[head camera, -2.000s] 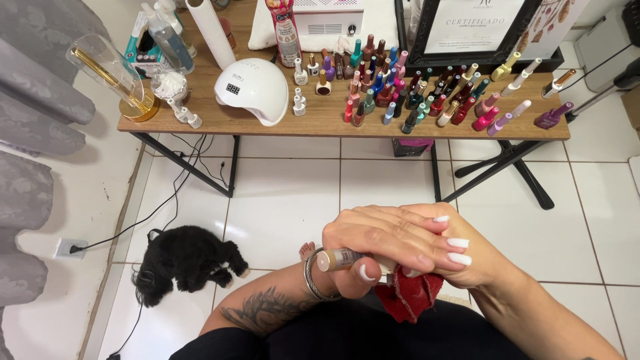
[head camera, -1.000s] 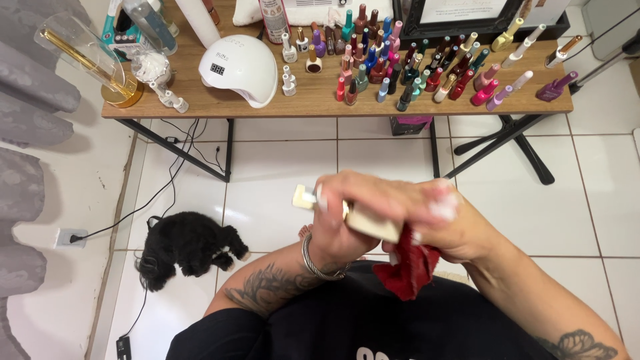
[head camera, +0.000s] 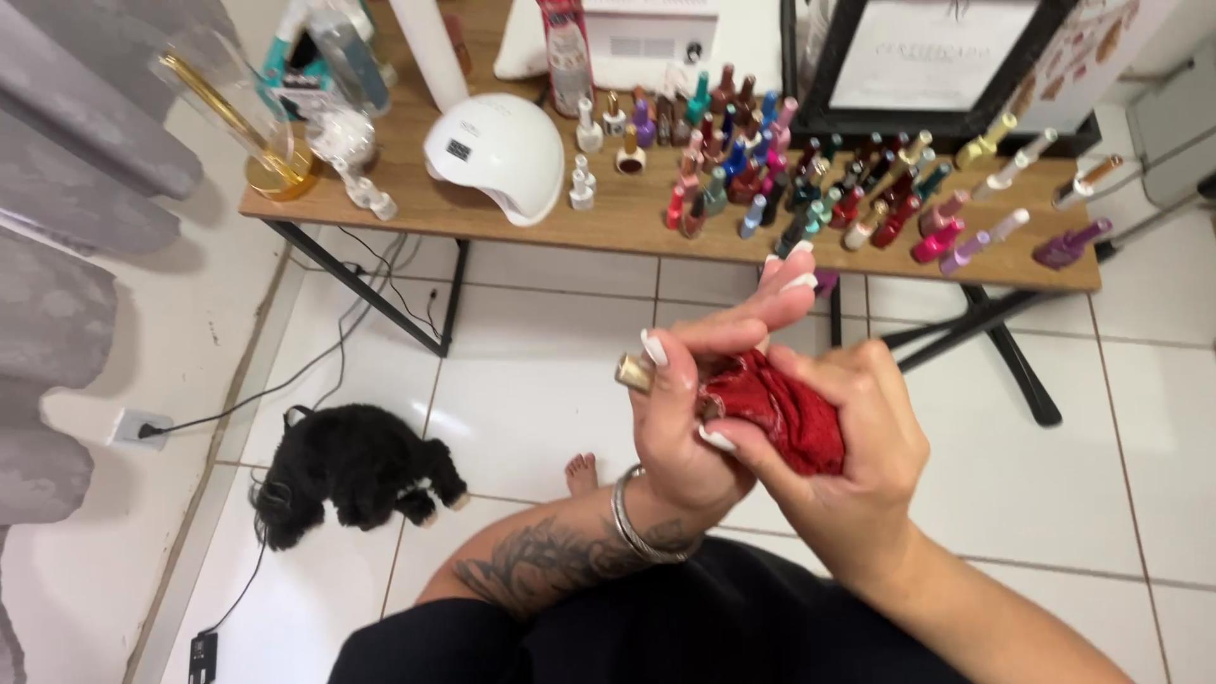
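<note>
My left hand (head camera: 698, 408) holds a small nail polish bottle, whose gold cap (head camera: 634, 372) sticks out past the thumb; the rest of the bottle is hidden in the palm. A crumpled red cloth (head camera: 784, 413) is gripped by my right hand (head camera: 855, 446) and pressed against the left palm, below the raised left fingers. A silver bracelet (head camera: 627, 522) circles the left wrist. Both hands are in front of the wooden table (head camera: 627, 228), near many nail polish bottles (head camera: 898, 223) in assorted colours.
On the table stand a white nail lamp (head camera: 499, 157), a glass ornament with a gold base (head camera: 275, 171) and a black-framed certificate (head camera: 931, 57). A black dog (head camera: 356, 470) lies on the tiled floor at left, near cables (head camera: 285, 380) running to a wall socket (head camera: 142, 429).
The hands have come apart from their overlapped pose. My left hand now shows raised fingers, and the red cloth that hung below the hands is bunched between them.
</note>
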